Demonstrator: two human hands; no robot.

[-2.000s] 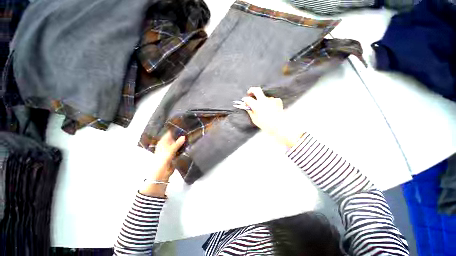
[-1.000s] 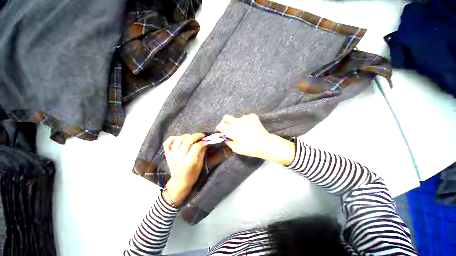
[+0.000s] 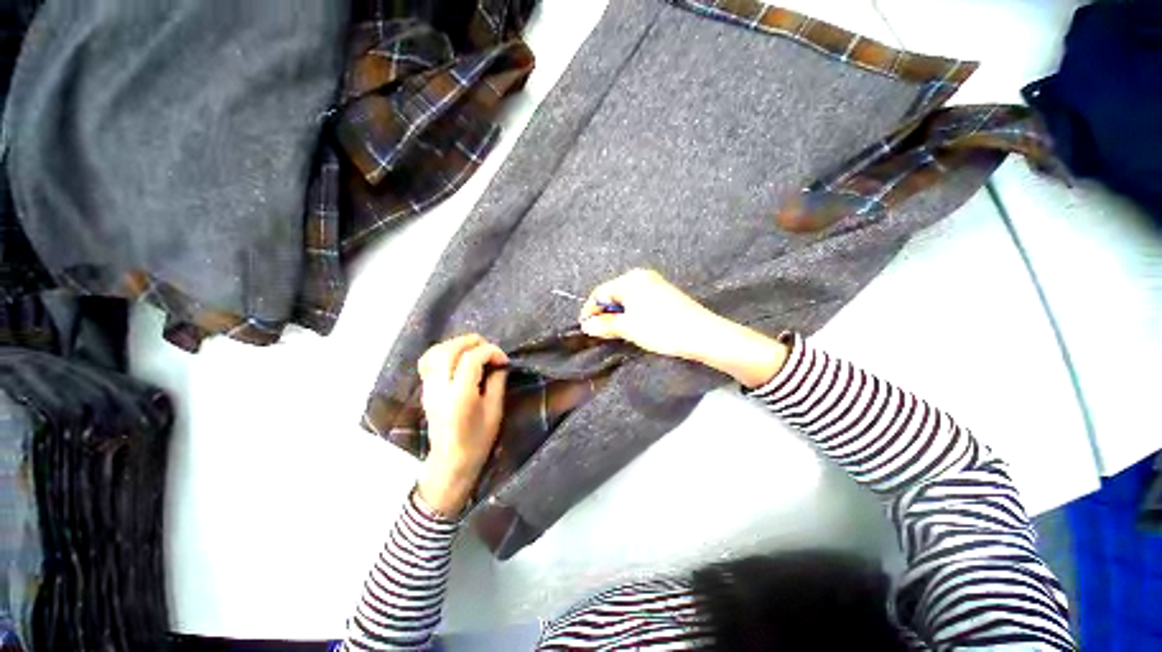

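Observation:
A plaid skirt (image 3: 663,166), grey inside up with plaid edges, lies slantwise on the white table. Its lower part is folded open and shows a plaid strip. My left hand (image 3: 461,405) pinches the fabric edge at the lower left of this opening. My right hand (image 3: 644,312) is closed around small thread snips (image 3: 609,307) and touches the fabric at the opening's right. A short blade points up left from the fingers; most of the tool is hidden in the hand. Any loose thread is too small to see.
Waiting skirts (image 3: 179,153) lie in a loose heap at upper left. Stacked dark garments (image 3: 96,497) are at lower left. A navy garment (image 3: 1115,108) is at upper right. A white sheet (image 3: 1083,293) lies at right, with a blue cover (image 3: 1121,560) below it. A dark-haired head shows at the bottom.
My hands came together at the opening, then moved slightly apart, with my right hand shifting up and right. My left hand moved from the skirt's lower left corner along the opening. The snips' blade now shows.

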